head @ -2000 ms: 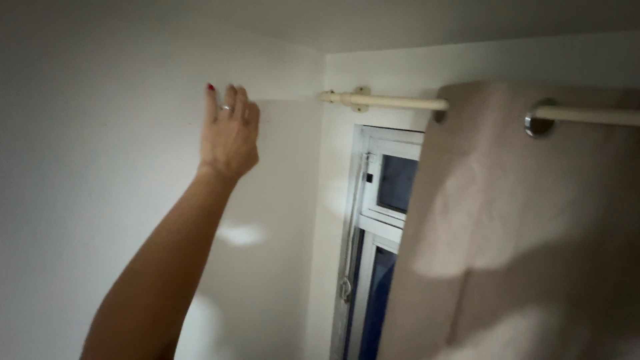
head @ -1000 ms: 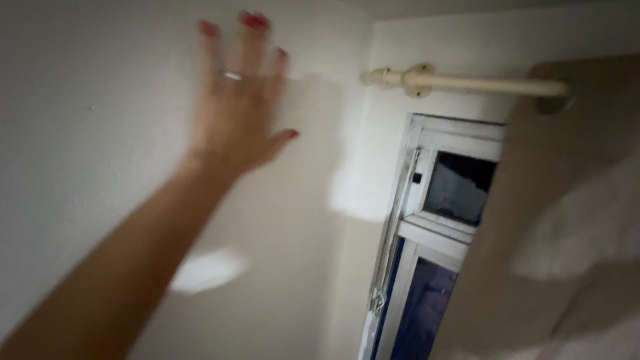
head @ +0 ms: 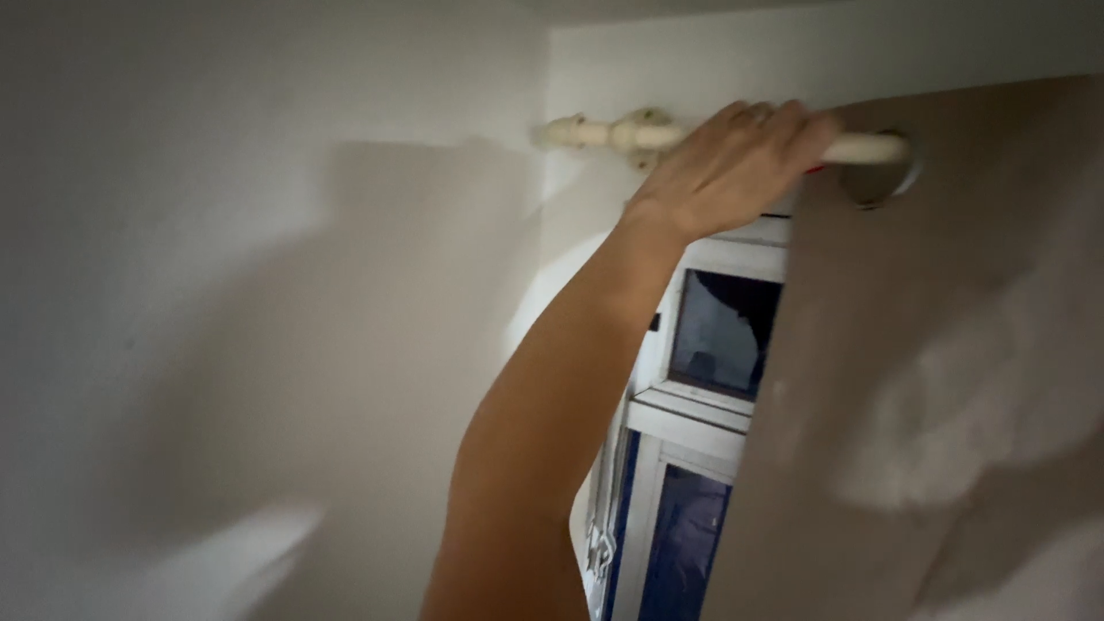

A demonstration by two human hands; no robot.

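Note:
My left hand (head: 733, 164) reaches up from the bottom of the view, its fingers curled over a cream curtain rod (head: 862, 148) between the wall bracket and the curtain. A ring and a bit of red nail show on this hand. Just right of the fingers, the rod enters a metal eyelet (head: 897, 172) at the top of a beige-brown curtain (head: 931, 345). To the left, the wall bracket (head: 642, 138) carries the rod close to the corner. My right hand is out of view.
Behind my arm and the curtain stands a white-framed window (head: 690, 418) with dark panes. A metal window latch (head: 599, 548) shows low beside its frame. The pale side wall (head: 259, 345), with shadows across it, meets the window wall at the corner.
My left hand was raised with fingers spread before the side wall; it has moved right and closed around the curtain rod.

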